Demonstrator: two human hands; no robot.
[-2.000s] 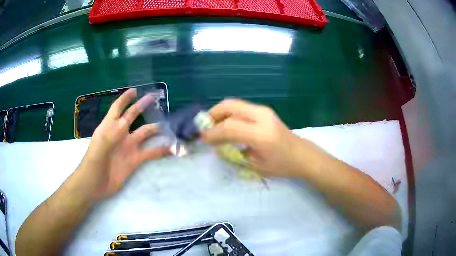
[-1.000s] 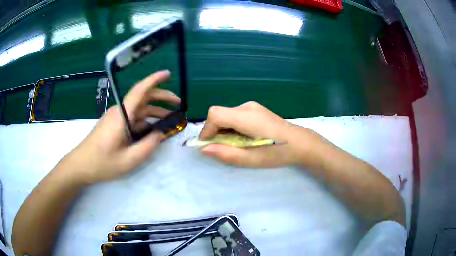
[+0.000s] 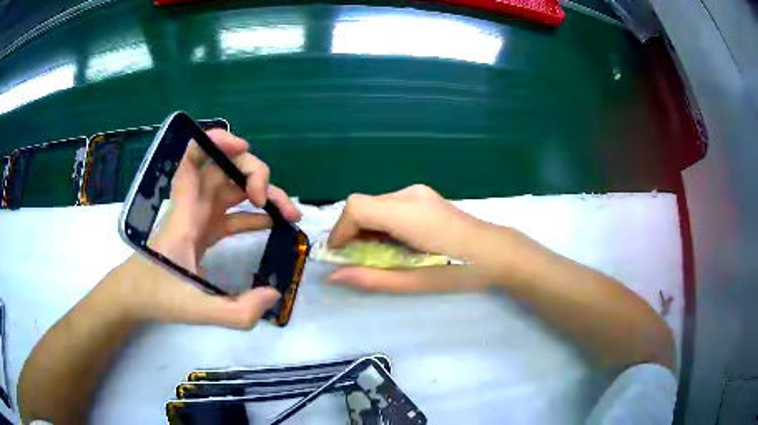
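Note:
My left hand (image 3: 224, 191) holds a phone middle frame (image 3: 278, 266) tilted above the white cloth, with thumb and fingers around its sides. The frame has a silver-white rim, an open window and a wide black section at the right end. An orange-gold strip (image 3: 297, 278) edges that end. My right hand (image 3: 407, 224) grips a yellow-taped hand tool (image 3: 378, 254) like a pen. Its pale front end is at the upper corner of the orange-gold end; whether it touches cannot be told.
Frames (image 3: 104, 170) lie in a row on the green belt (image 3: 399, 124) at left. Several overlapping frames (image 3: 274, 386) lie at the near edge of the white cloth (image 3: 515, 332), one slantwise. A red tray (image 3: 532, 8) is at the far edge, grey housing (image 3: 723, 207) at right.
My left hand has picked up the frame, turned it and lowered it, its orange-gold end now facing right. My right hand keeps the tool, now close to that end. The belt row has shifted.

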